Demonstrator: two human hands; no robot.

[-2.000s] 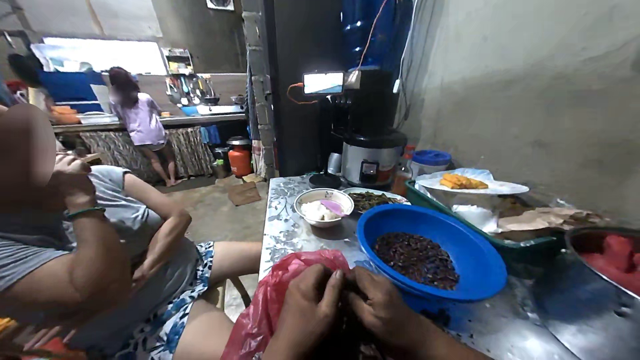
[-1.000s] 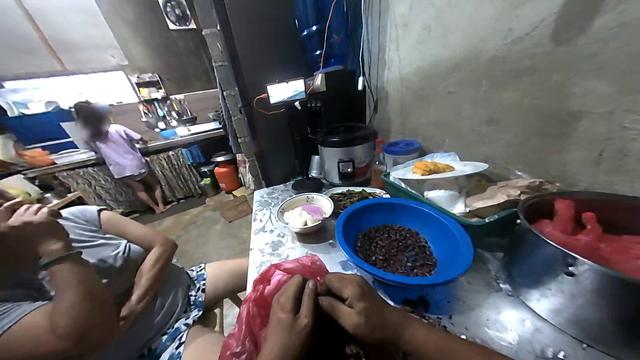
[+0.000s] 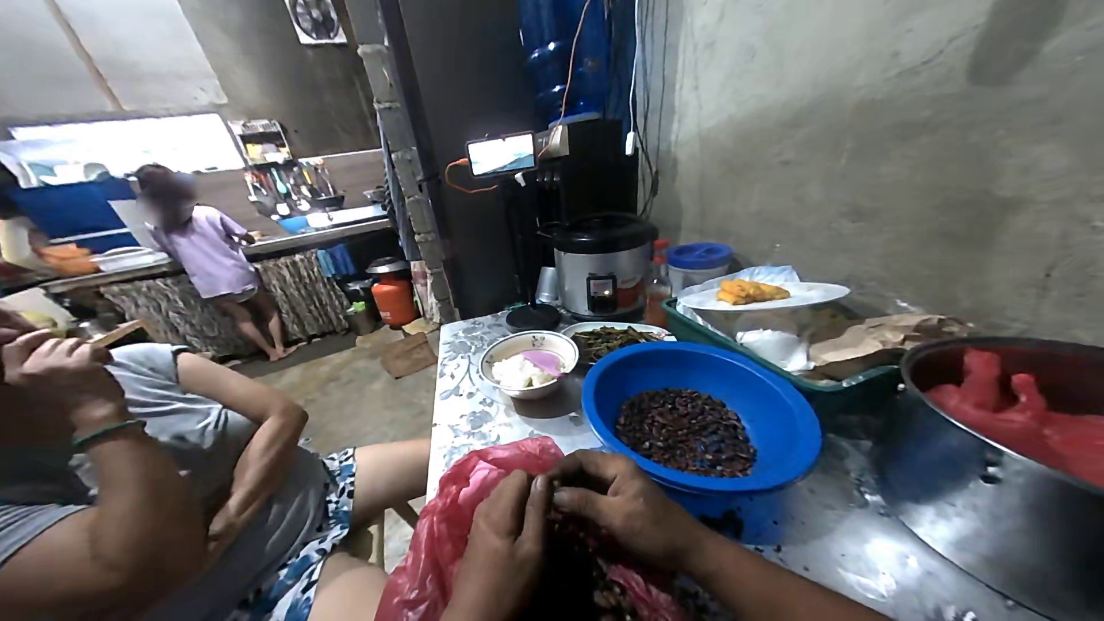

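Note:
My left hand (image 3: 509, 535) and my right hand (image 3: 617, 504) meet at the fingertips above an open red plastic bag (image 3: 440, 530). Their fingers are pinched together; whether something small is between them is hidden. Dark pieces, like beans or seeds, lie in the bag beneath my hands. Just beyond my right hand stands a blue plastic basin (image 3: 789, 423) with a heap of dark reddish beans or seeds (image 3: 686, 431). A bowl of white rice (image 3: 522, 369) with a pinkish scoop sits left of the basin, and a plate of cooked greens (image 3: 617, 341) is behind it.
A large metal pot (image 3: 992, 509) holding red plastic stands at right. Behind are a green tray (image 3: 828, 388), a plate with yellow food (image 3: 811, 296), a rice cooker (image 3: 599, 267) and a lit phone (image 3: 502, 155) on a stand. A seated person (image 3: 198, 483) is close at left; another (image 3: 211, 250) stands at the counter.
My hands stay together over the red bag, with only small finger movements. The view has tilted and turned slightly to the right since the first frame.

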